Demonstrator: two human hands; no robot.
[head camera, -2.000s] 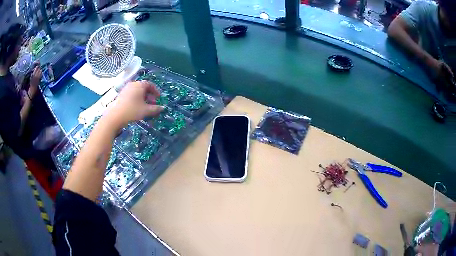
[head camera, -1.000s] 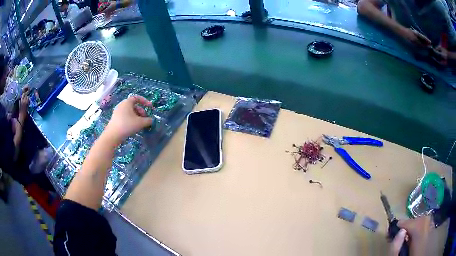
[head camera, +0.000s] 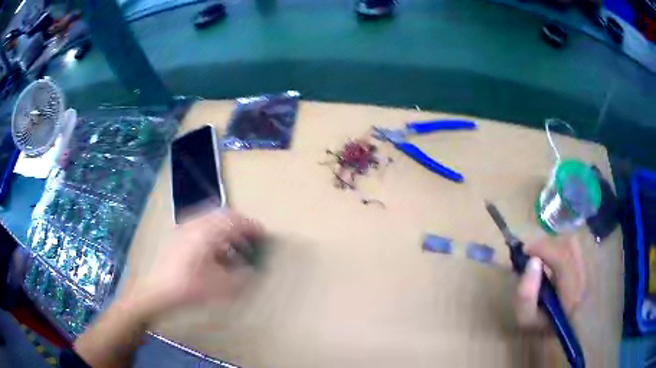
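My left hand (head camera: 194, 262) is blurred over the board's left part, just below the phone. Its fingers are closed on a small dark green thing (head camera: 248, 251), which looks like a circuit board. My right hand (head camera: 554, 284) is at the lower right and holds the soldering iron (head camera: 521, 255) like a pen, its metal tip pointing up and left. Two small grey pads (head camera: 437, 244) lie on the board left of the iron. A pile of red and black wired components (head camera: 357, 157) lies at the middle back, with one loose piece below it.
Blue-handled cutters (head camera: 431, 159) lie open beside the pile. A green-rimmed solder reel (head camera: 575, 192) stands at right, near a blue bin (head camera: 639, 251). A phone (head camera: 196, 172) and a dark bag (head camera: 262, 121) lie back left. Blister trays (head camera: 79, 208) and a fan (head camera: 37, 116) are at far left.
My left hand has moved from the trays to over the board with a small green thing in it. The view has turned right. My right hand with the iron shows more fully.
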